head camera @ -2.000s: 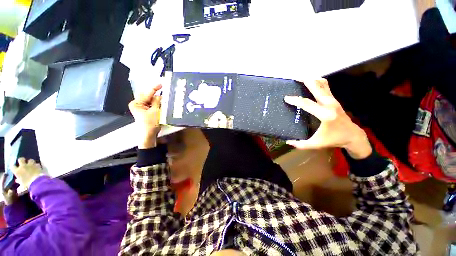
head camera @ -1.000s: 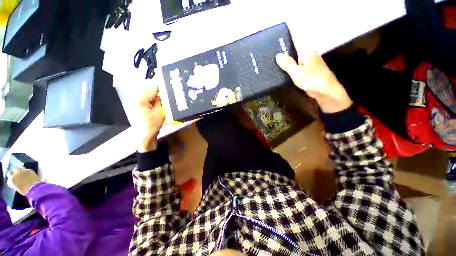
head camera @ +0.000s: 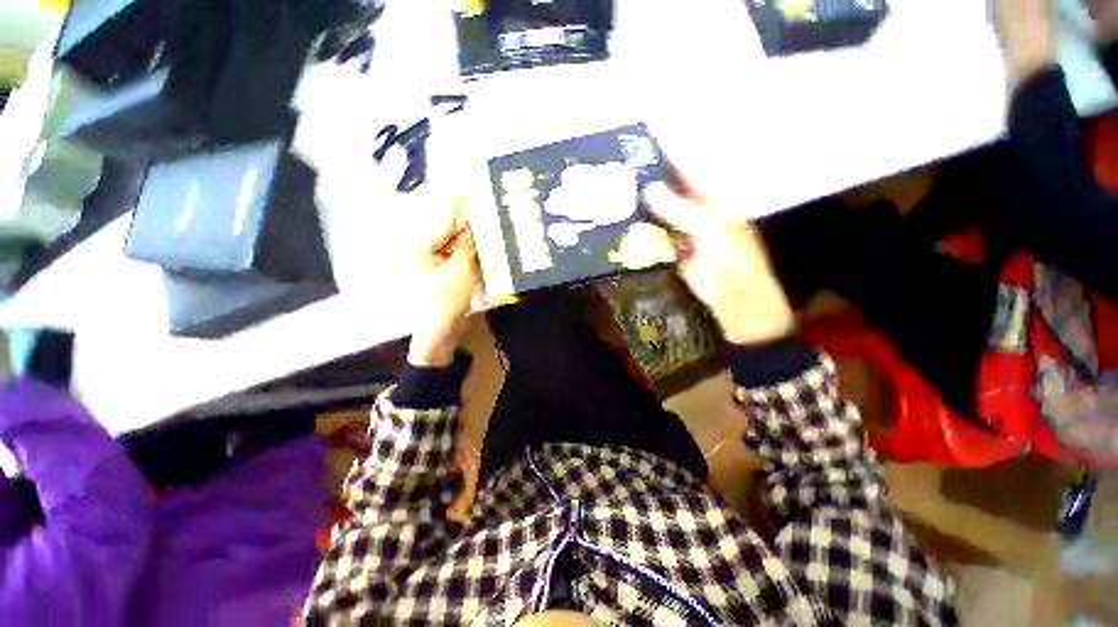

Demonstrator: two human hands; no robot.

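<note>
The black retail box (head camera: 582, 208), with a white product picture and yellow lettering, is held up over the table's front edge, slightly tilted. A pale yellow-edged flap shows at its left end. My left hand (head camera: 451, 276) holds that end. My right hand (head camera: 723, 263) grips the box's right end, thumb on the front. The textured black box no longer shows; whether it is inside the retail box cannot be seen.
Black boxes (head camera: 215, 208) are stacked on the left of the white table (head camera: 858, 116). A black cable (head camera: 411, 153) lies behind my left hand. Two dark printed boxes (head camera: 533, 34) (head camera: 819, 25) lie at the back. A neighbour's purple sleeve (head camera: 74, 472) is at left, a dark sleeve (head camera: 1067, 172) at right.
The textured black box stuck out of the retail box's right end before and is now out of sight. My right hand has moved left, closer to my left hand.
</note>
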